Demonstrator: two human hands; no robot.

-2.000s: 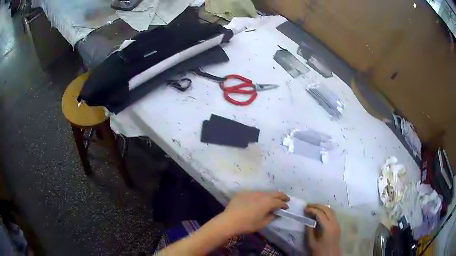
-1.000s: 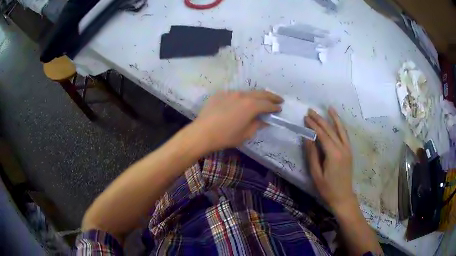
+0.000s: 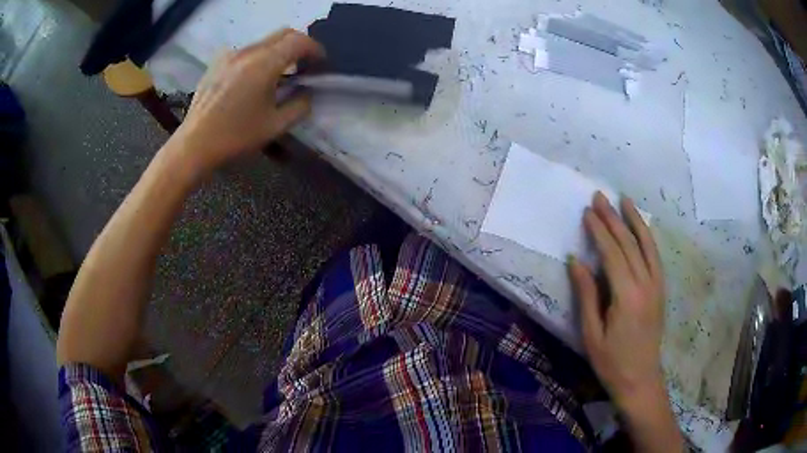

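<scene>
My left hand [image 3: 252, 93] is at the table's left edge, its fingers closed on one end of the narrow strip [image 3: 358, 86]. The strip is blurred and lies over or just above the lower part of the dark pieces [image 3: 385, 40]. The white rectangle [image 3: 535, 196] lies flat in front of me. My right hand [image 3: 624, 283] rests palm down with fingers spread on the right end of the white rectangle, gripping nothing.
The stack of finished pieces [image 3: 588, 53] lies at the far side. White sheets [image 3: 721, 168] and a crumpled white cloth [image 3: 783, 181] are at the right. The dark iron [image 3: 774, 372] stands at the lower right edge. A wooden stool [image 3: 128, 78] is beyond the table's left edge.
My left hand has moved left with the strip, from over the white rectangle to the dark pieces. The white rectangle now shows uncovered. My right hand stays near its right end. The view has shifted.
</scene>
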